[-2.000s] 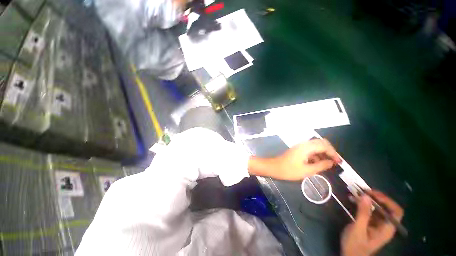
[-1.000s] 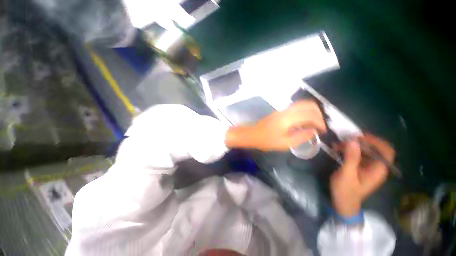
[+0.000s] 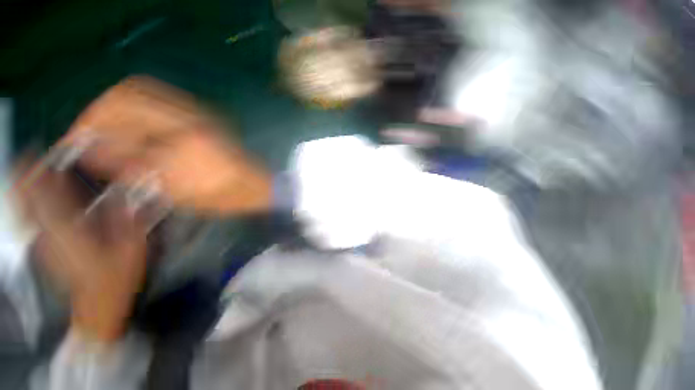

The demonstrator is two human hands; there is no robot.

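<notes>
The view is heavily blurred. My left hand (image 3: 91,263) is at the lower left with its fingers raised. My right hand (image 3: 171,156) reaches in from the right and its fingers meet those of my left hand. A small shiny, whitish thing (image 3: 141,192) and thin pale streaks show between the fingers. I cannot tell what they are or which hand grips them. Tweezers cannot be made out. A bluish band (image 3: 283,190) is on my right wrist.
A blurred yellowish-white round thing (image 3: 328,67) lies on the dark green mat (image 3: 221,65) beyond my right sleeve. Dark items are beside it. Another person's pale coat (image 3: 564,91) is at the upper right. Pale sheets (image 3: 11,228) show at the far left edge.
The view has swung right, so both hands now appear at the left. The large white sheets have mostly left the picture, and the right side of the bench has come in.
</notes>
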